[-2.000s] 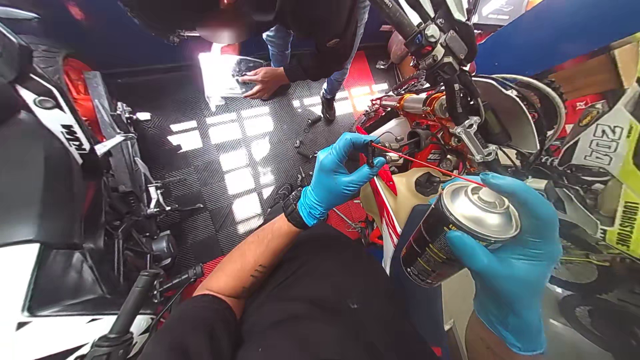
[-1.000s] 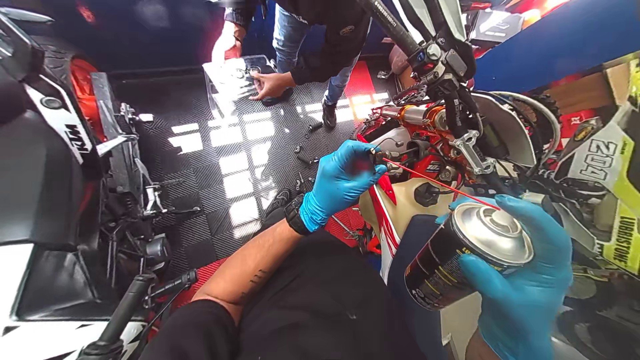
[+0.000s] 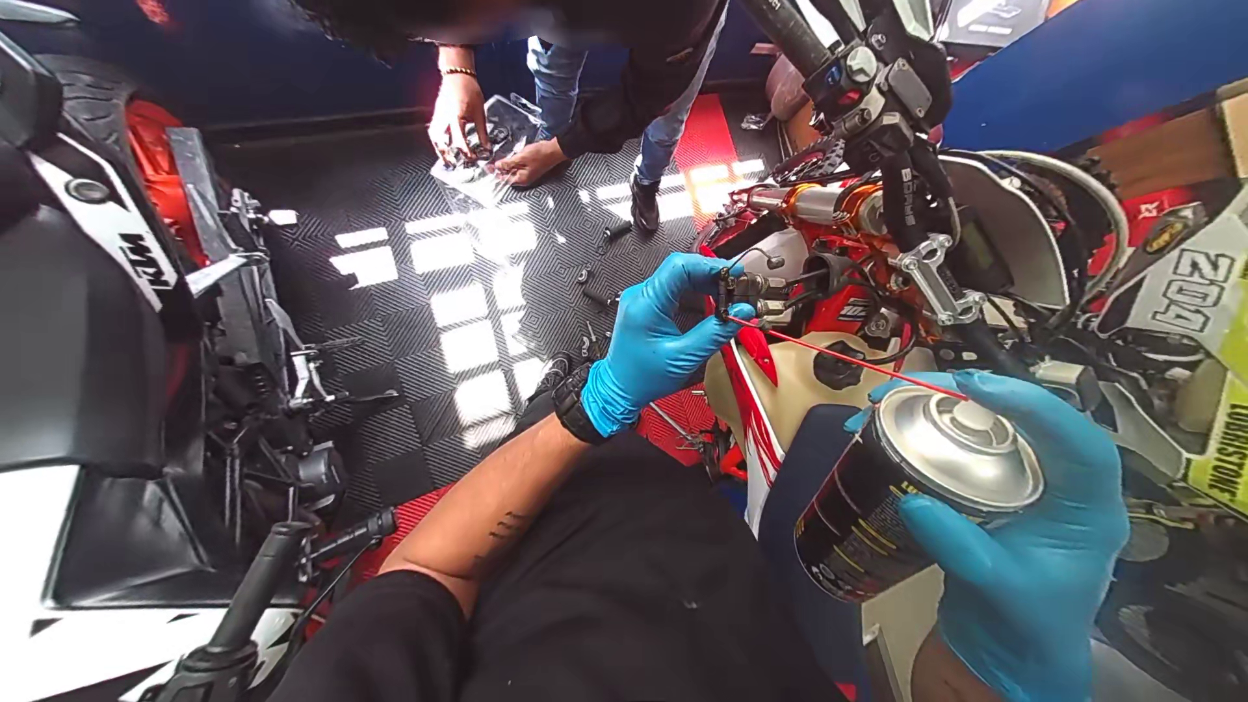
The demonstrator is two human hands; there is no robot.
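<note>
My left hand (image 3: 658, 341), in a blue glove, pinches a small dark part (image 3: 723, 295) with metal fittings between thumb and fingers. My right hand (image 3: 1033, 526), gloved too, is wrapped around a black aerosol can (image 3: 877, 507) with a silver top. A thin red straw (image 3: 858, 363) runs from the can's nozzle to just below the small part in my left hand. Both hands are over a red and white dirt bike, near its cream fuel tank (image 3: 780, 382) with a black cap (image 3: 837, 367). Whether spray comes out cannot be seen.
Across from me a person's hands (image 3: 497, 146) hold a clear plastic bag (image 3: 478, 180) with parts. A black and white motorcycle (image 3: 97, 370) stands at the left. The dirt bike's handlebar (image 3: 795, 44) juts in at the upper right. Tools (image 3: 597, 291) lie on the tiled floor.
The small part in my left hand has turned so that its fittings show. My right hand still holds the can. The other person has leaned further in over the bag.
</note>
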